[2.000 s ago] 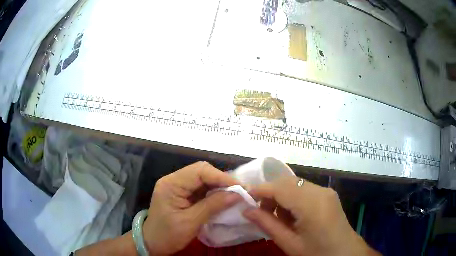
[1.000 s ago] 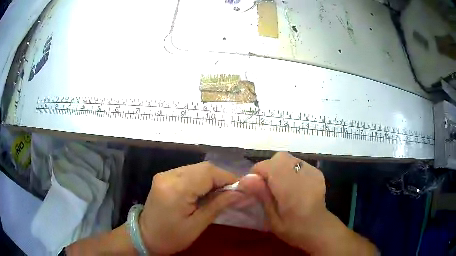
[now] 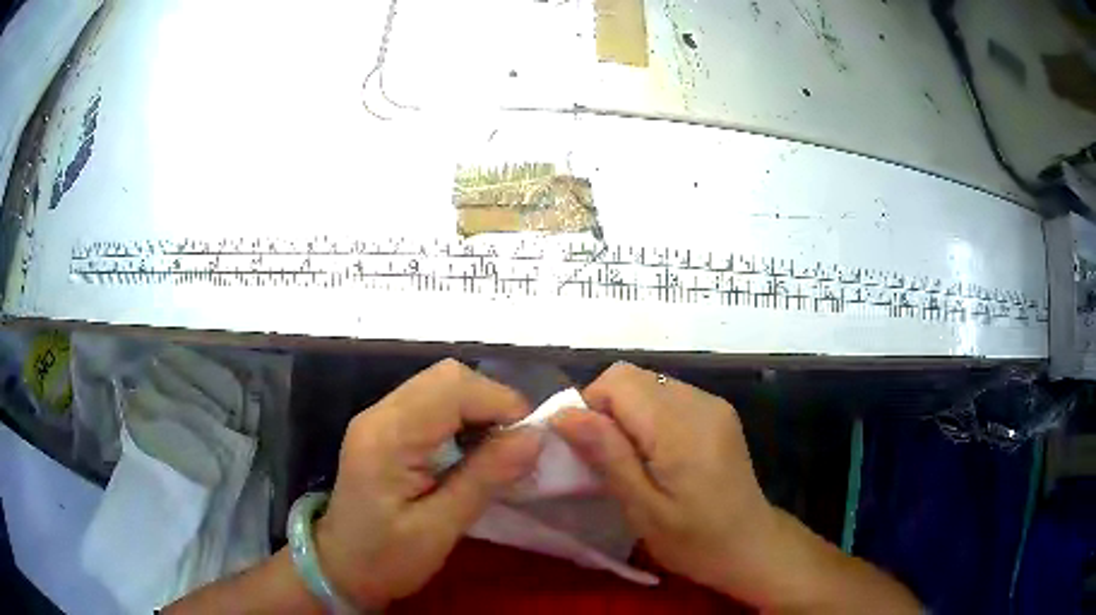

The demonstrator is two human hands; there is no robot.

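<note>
My left hand [image 3: 415, 481], with a pale green bangle at the wrist, pinches a white fabric piece [image 3: 565, 472] between thumb and fingers. My right hand [image 3: 673, 469], with a ring, pinches the same piece close beside it. The fabric's top edge is bunched between the fingertips. Its lower part hangs over the lap against red cloth, with one corner pointing to the lower right. Both hands are below the table's front edge. Parts of the fabric are hidden by the fingers.
The white table [image 3: 745, 318] spans the view above the hands, with a printed ruler [image 3: 361, 267] along its front. Brown tape patches [image 3: 523, 204] lie beyond the ruler. White pieces [image 3: 150, 517] lie below the table's left edge by clear plastic and a yellow label [image 3: 51, 370].
The hands have turned and shifted the fabric; its flat lower part and a pointed corner now show, where a loop stood up earlier. The view has shifted, so the table's markings sit further left.
</note>
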